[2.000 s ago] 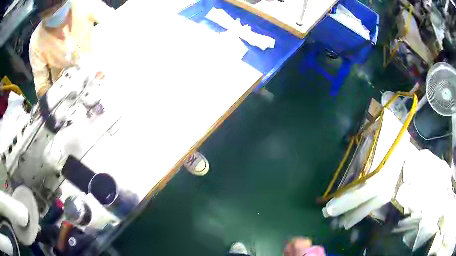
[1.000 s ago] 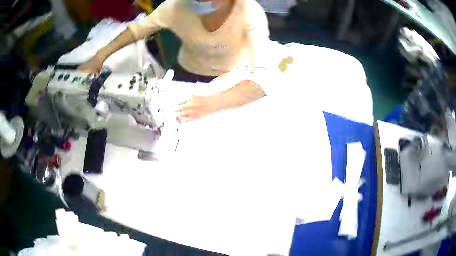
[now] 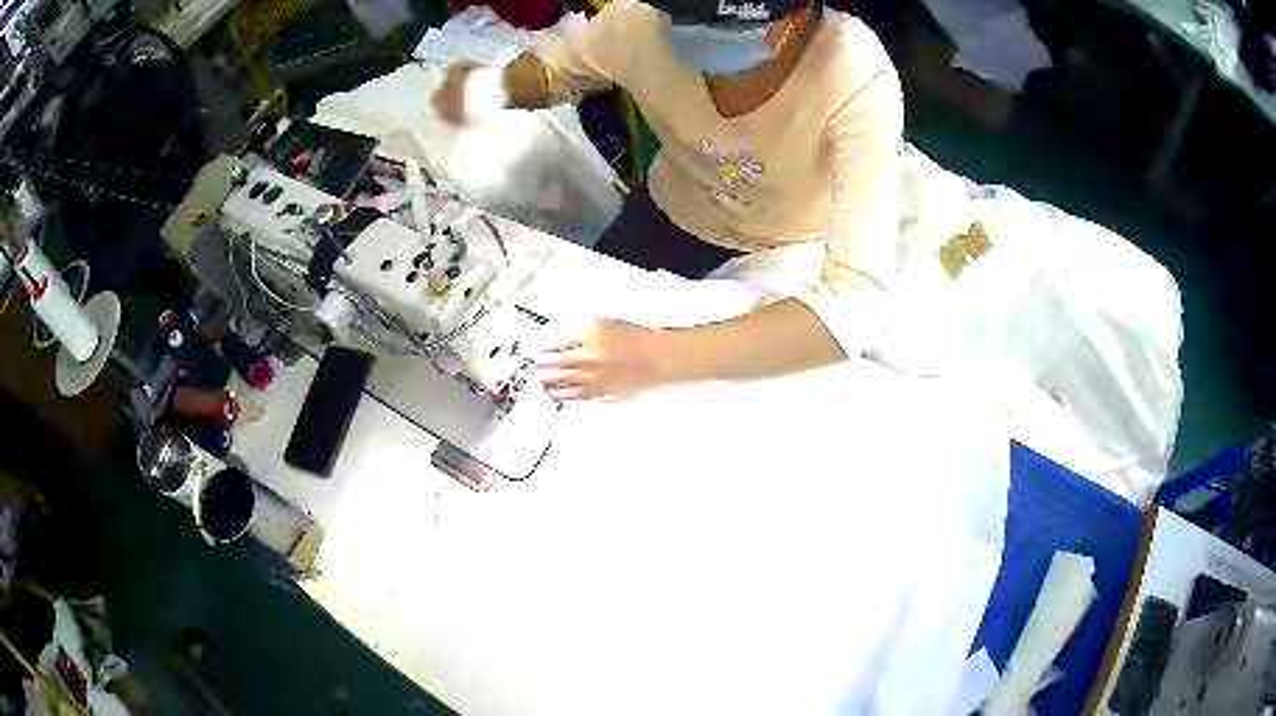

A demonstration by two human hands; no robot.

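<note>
Neither of my hands shows in the head view. Nearest in front of me is a white sewing table (image 3: pixel 406 616), its middle glaring white so its surface detail is lost. A white sewing machine (image 3: pixel 406 280) stands at its left. Another person (image 3: pixel 756 182) in a peach top and face mask sits behind it, one hand by the needle area, the other raised with something white and blurred. A dark flat phone or case (image 3: pixel 329 411) lies in front of the machine.
Thread cones (image 3: pixel 63 315) and a dark cup (image 3: pixel 227 504) stand at the left. At the right, a white cloth bundle (image 3: pixel 1050 616) lies on a blue surface (image 3: pixel 1071 525), beside another machine table (image 3: pixel 1217 560). A large white sack (image 3: pixel 1078 336) stands behind the table.
The view has swung from the floor aisle to the sewing table and person. My pink-sleeved hand at the bottom edge has left view. The person's hand behind the machine has risen with something white.
</note>
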